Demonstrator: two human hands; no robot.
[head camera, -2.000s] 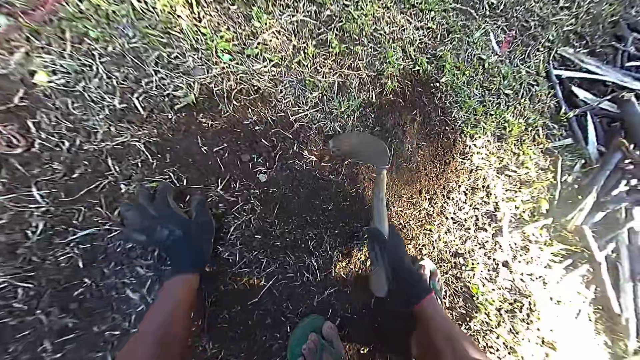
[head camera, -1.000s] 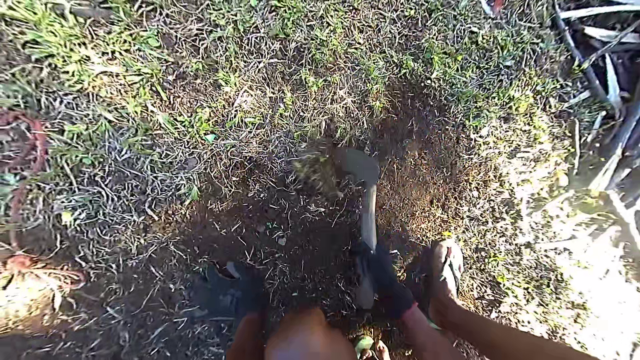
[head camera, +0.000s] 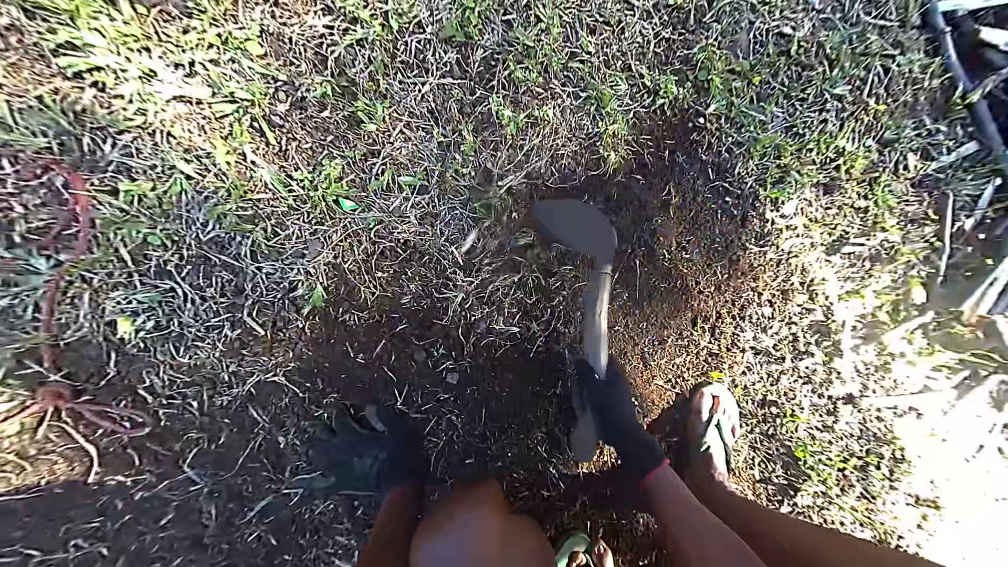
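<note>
My right hand (head camera: 616, 413), in a dark glove with a red cuff edge, is closed around the lower wooden handle of a short hand hoe (head camera: 597, 315). The hoe's broad metal blade (head camera: 576, 227) points left, at the edge between bare dark soil (head camera: 488, 370) and matted dry grass. My left hand (head camera: 358, 453), also in a dark glove, is low over the ground left of my knee. It lies in shadow and blur, and whether its fingers hold anything does not show.
My sandalled foot (head camera: 713, 425) stands right of the hoe handle; another sandal (head camera: 573, 545) shows at the bottom. A reddish rope (head camera: 79, 213) lies at the left, above a tied bundle (head camera: 47, 441). Sticks (head camera: 972, 110) lie at the right edge. Grass (head camera: 331, 165) covers the upper ground.
The hoe stays in my right hand, its blade now over the grass edge. My left hand, spread over the soil two seconds ago, is lower beside my knee. The view has shifted left.
</note>
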